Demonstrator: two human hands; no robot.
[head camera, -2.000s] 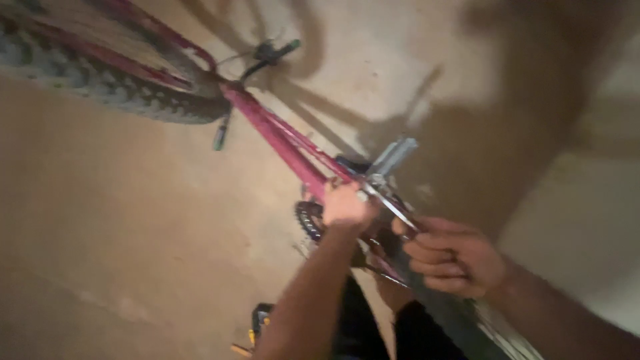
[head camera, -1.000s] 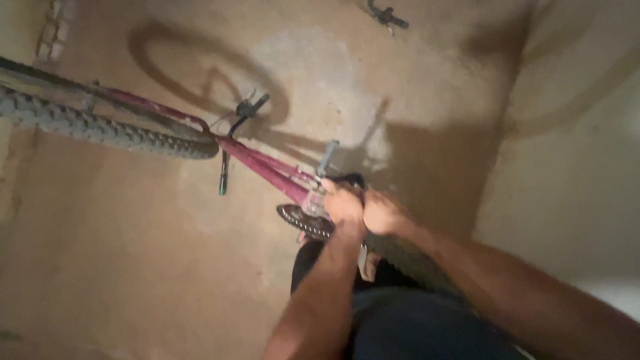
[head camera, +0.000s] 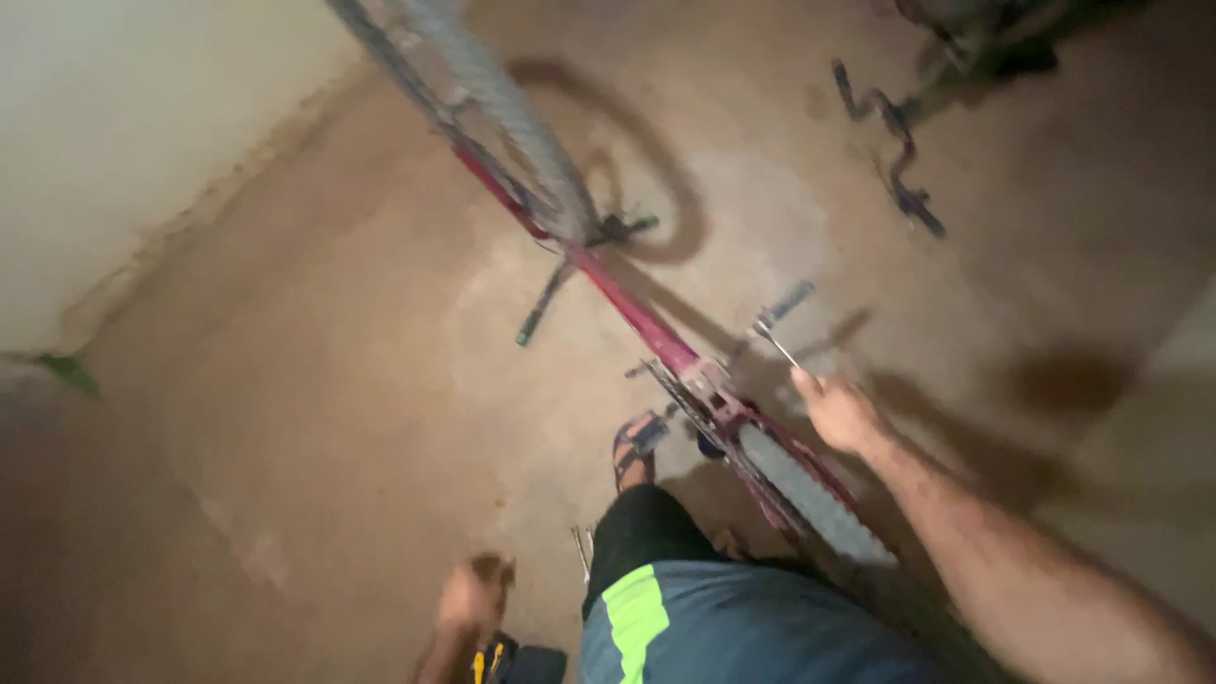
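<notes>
An upside-down bicycle with a red frame (head camera: 636, 309) stands on the floor, its knobby tires at upper left and lower right. My right hand (head camera: 841, 408) holds a thin metal wrench (head camera: 781, 347), whose far end meets the crank arm beside a pedal (head camera: 790, 300). My left hand (head camera: 473, 597) is blurred, low in the view, away from the bicycle and just above a dark tool case (head camera: 537, 665) with yellow-handled tools (head camera: 492, 657). Whether the left hand holds anything cannot be told. Another pedal (head camera: 651, 432) is near my sandaled foot (head camera: 632, 456).
Several metal tools (head camera: 581, 551) lie on the floor by my leg. A second handlebar (head camera: 902, 157) is at the upper right, near another bike's dark parts. The bicycle's handlebar grip (head camera: 522, 332) rests low by the floor. A wall (head camera: 142, 114) rises at upper left.
My left hand has left the crank area and moved down to the left, by the tool case. My right hand is now at the wrench's end, apart from the frame. The view has turned strongly.
</notes>
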